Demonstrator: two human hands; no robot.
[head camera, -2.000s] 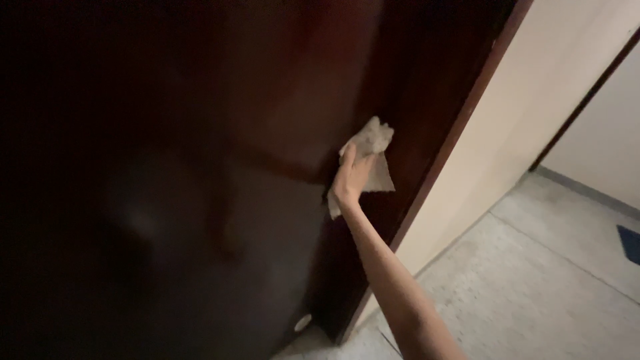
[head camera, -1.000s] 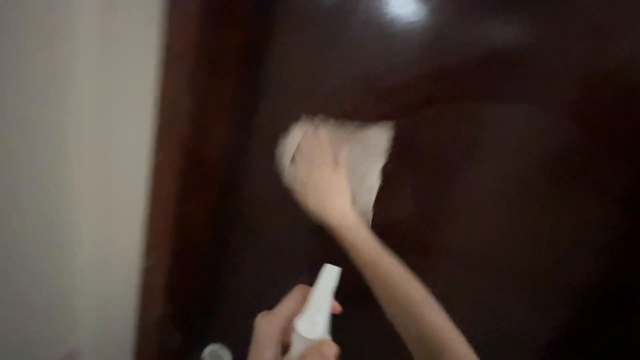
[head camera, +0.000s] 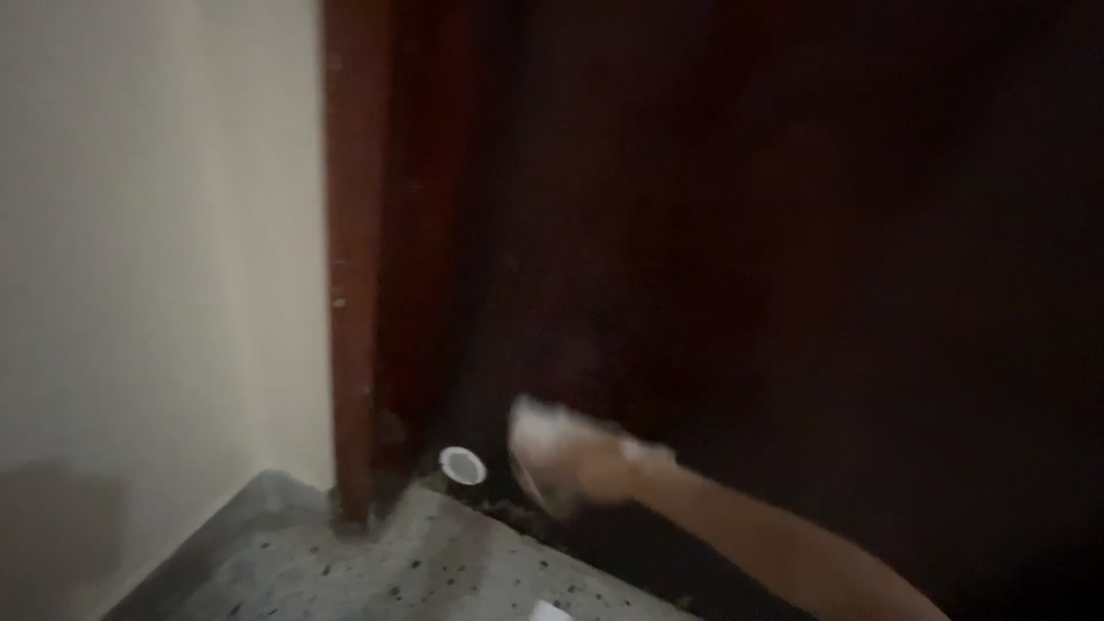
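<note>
My right hand (head camera: 595, 466), blurred, reaches in from the lower right and holds a pale cloth (head camera: 543, 431) against or close to the lower part of a dark wooden door (head camera: 690, 259). Left of the cloth, a small round white disc (head camera: 463, 466) sits low by the door's bottom corner. My left hand is out of view. At the bottom edge a small white tip (head camera: 548, 611) shows, perhaps of the white bottle seen earlier.
A reddish-brown door frame (head camera: 354, 259) runs down beside a cream wall (head camera: 155, 241) on the left. Below lies a grey speckled floor (head camera: 414, 561), which meets the door's bottom edge.
The view has swung to the door's other side and then down. My right hand has moved down the door with the cloth. My left hand, seen holding a white bottle one second ago, has left view.
</note>
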